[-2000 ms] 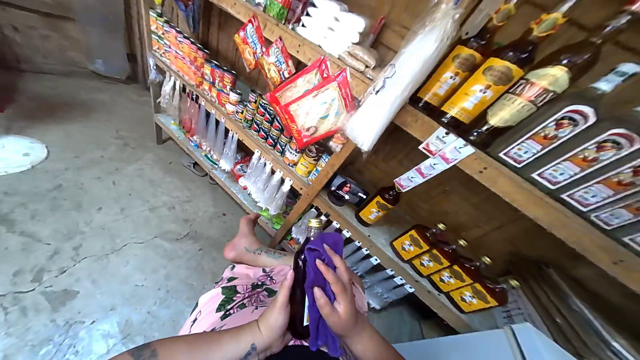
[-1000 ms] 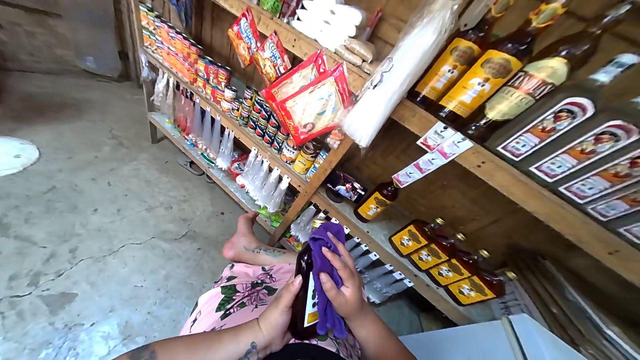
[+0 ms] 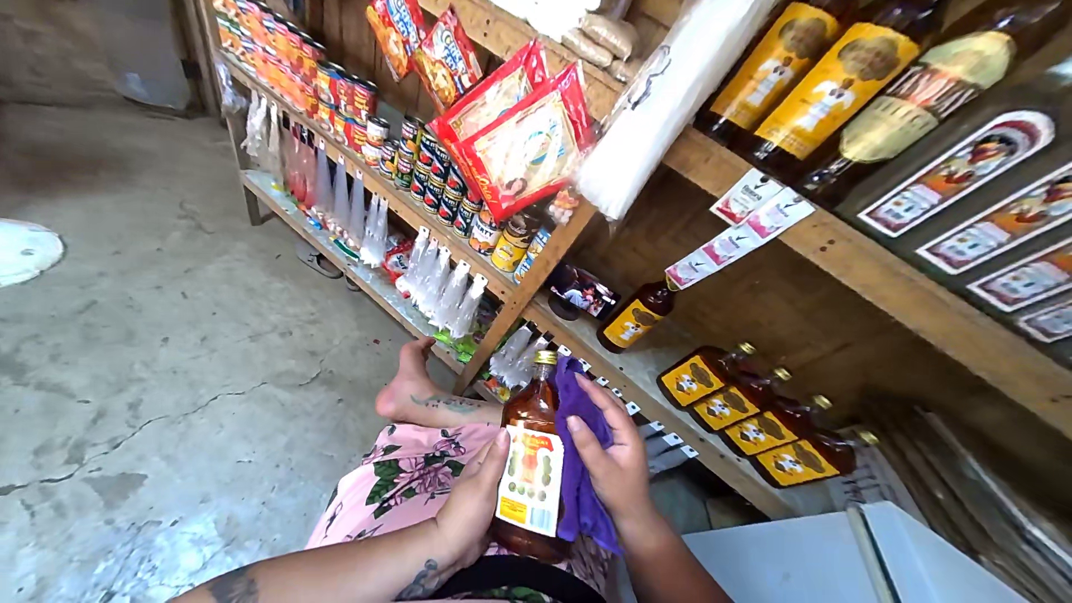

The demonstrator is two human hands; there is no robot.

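A brown glass liquor bottle (image 3: 531, 477) with a gold cap and a white and yellow label stands roughly upright over my lap. My left hand (image 3: 476, 494) grips its left side, thumb along the label's edge. Against the bottle's right side lies a purple cloth (image 3: 586, 494), pressed there by my right hand (image 3: 611, 452), whose fingers are spread over the cloth. The label faces me. Below the bottle are the pink floral garment (image 3: 410, 473) and a bare foot (image 3: 410, 389).
Wooden shelves (image 3: 511, 322) run along the wall with cans (image 3: 335, 92), red snack packs (image 3: 523, 134) and hanging plastic bags (image 3: 435, 280). To the right, flat bottles (image 3: 729, 410) lie in a row under a shelf of large bottles (image 3: 837, 84). A white box-like surface (image 3: 787, 557) is at lower right.
The bottle's white and yellow label, mostly covered or turned away before, now faces me. The purple cloth has moved from over the bottle's upper part to its right side, and the gold cap shows.
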